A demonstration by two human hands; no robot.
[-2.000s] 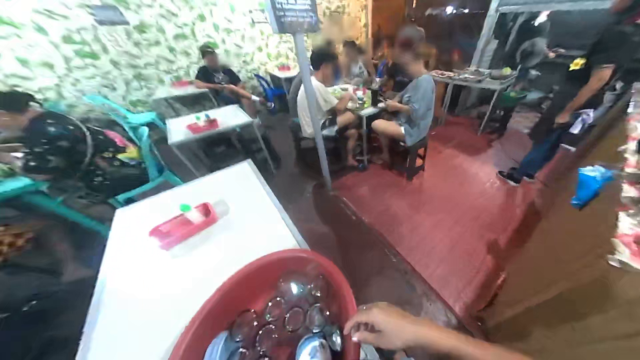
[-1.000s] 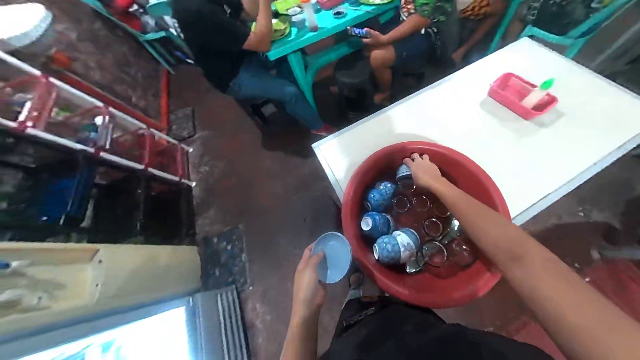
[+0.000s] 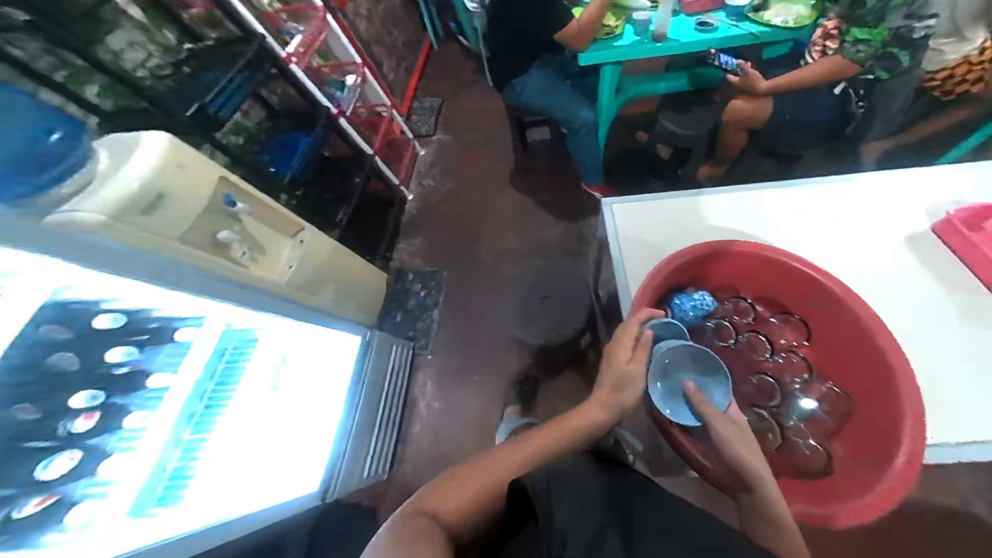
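Observation:
A red plastic basin [image 3: 876, 333] rests over the corner of a white table, with several clear glasses [image 3: 753, 346] lying in it and a blue-and-white patterned bowl [image 3: 692, 305] near its left wall. Over the basin's left rim, my right hand [image 3: 725, 434] grips a pale blue bowl [image 3: 690, 376] with the thumb inside it. Just behind that one, my left hand [image 3: 626, 360] holds a second bowl [image 3: 668, 331] by its side. The two held bowls overlap in view, and whether they touch I cannot tell.
The white table [image 3: 806, 209] carries a pink tray [image 3: 969, 240]. Seated people are at a teal table [image 3: 659, 46] beyond it. A lit glass-door cooler [image 3: 256, 411] and a cream water dispenser [image 3: 256, 232] stand at left, near a wire rack [image 3: 349, 93]. A dark round stool [image 3: 550, 302] is on the floor.
My right hand has left the inside of the basin and now holds a bowl beside my left hand. Fewer patterned bowls show in the basin than one second ago. The view has swung left.

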